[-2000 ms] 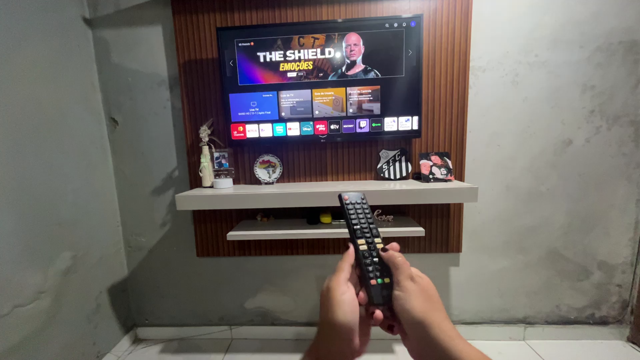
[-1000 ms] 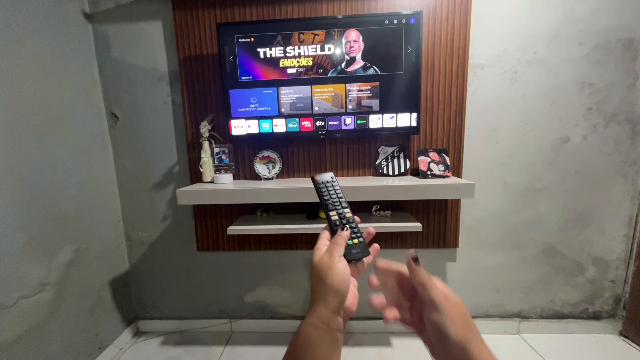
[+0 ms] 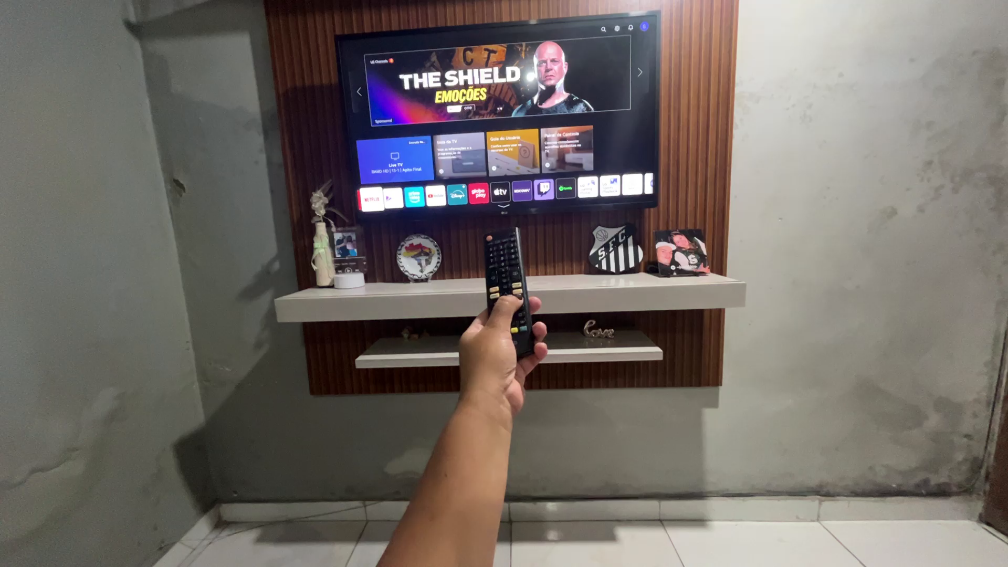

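My left hand [image 3: 498,346], arm stretched forward, holds a black TV remote control [image 3: 505,264] upright, its far end pointing toward the wall. The thumb lies on the buttons in the remote's lower half, and the fingers wrap round its right side. My right hand is out of view. Beyond the remote, a flat-screen television [image 3: 504,114] hangs on a slatted wood panel [image 3: 697,102]. Its screen is lit, with a large banner above a row of tiles and a row of app icons.
Below the television, a wide white shelf [image 3: 425,301] holds a vase [image 3: 322,256], a round decorative plate [image 3: 418,257], a black-and-white shield plaque [image 3: 615,249] and photo displays. A narrower shelf [image 3: 409,360] beneath carries a word-shaped ornament [image 3: 598,330]. White tiles [image 3: 587,543] cover the floor.
Two seconds ago both hands were at the remote. The right hand came away from it and has left the view. The left hand keeps hold, now extended farther right than one second ago.
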